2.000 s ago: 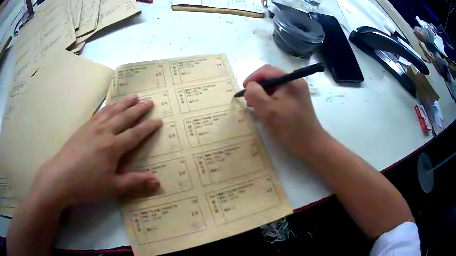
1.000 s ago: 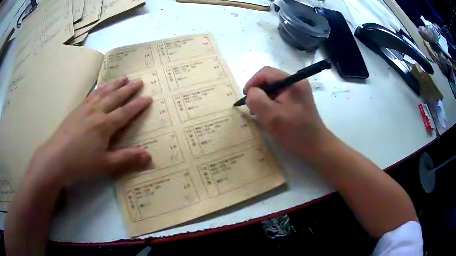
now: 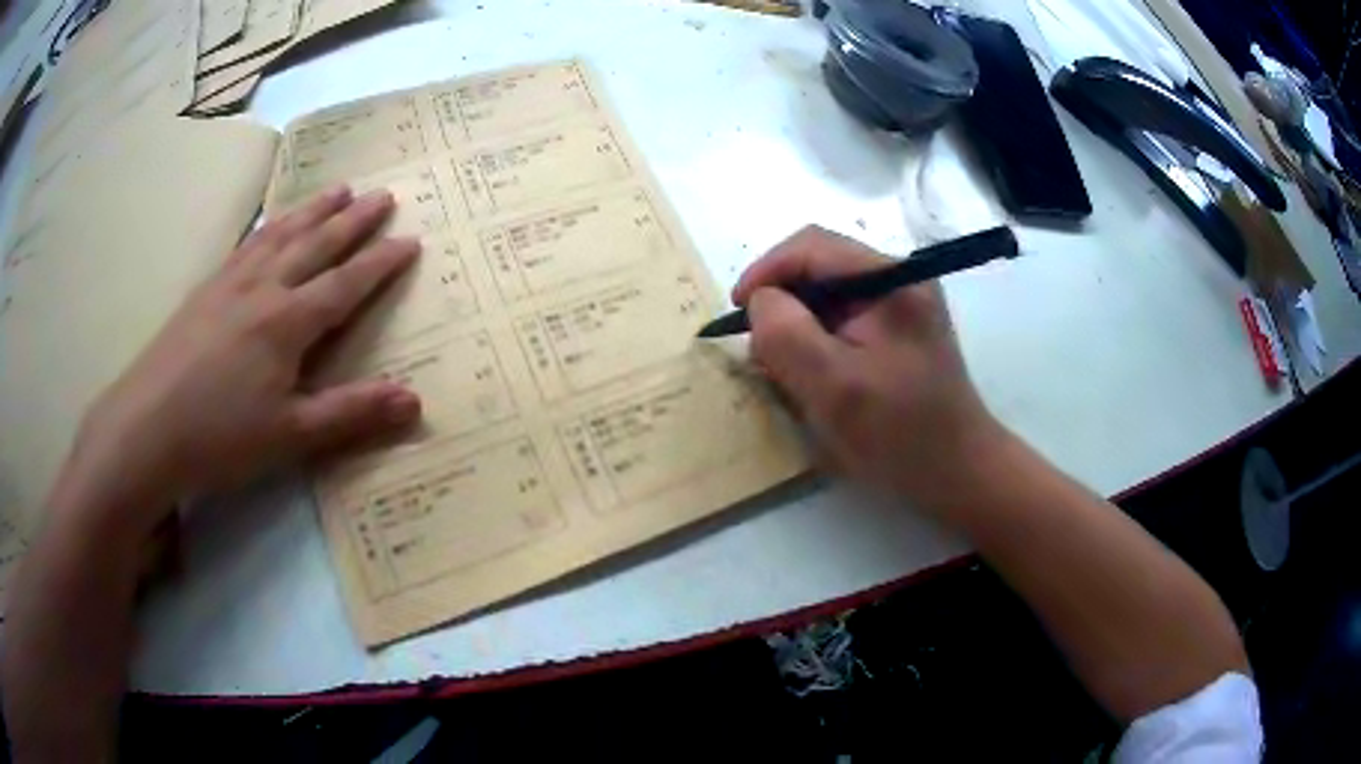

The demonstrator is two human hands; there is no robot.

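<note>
The tan ticket sheet (image 3: 493, 351), with two columns of printed boxes, lies at a slant on the white tabletop. My left hand (image 3: 246, 358) lies flat with fingers spread on the sheet's left side and hides part of the left column. My right hand (image 3: 873, 358) holds the black pen (image 3: 925, 266). The pen tip touches or nearly touches the right edge of the fourth box in the right column. Small faint marks show in several boxes.
A plain kraft piece (image 3: 105, 254) lies left of the sheet, with other kraft sheets (image 3: 239, 45) at upper left. A dark round container (image 3: 899, 67), a black phone (image 3: 1022, 127), a stapler (image 3: 1164, 135) and a red-and-white item (image 3: 1261, 340) lie at right. The table's red edge (image 3: 717, 634) curves along the front.
The ticket sheet has moved up and left in view, along with my left hand. The pen tip has passed from the second box of the right column down to the fourth.
</note>
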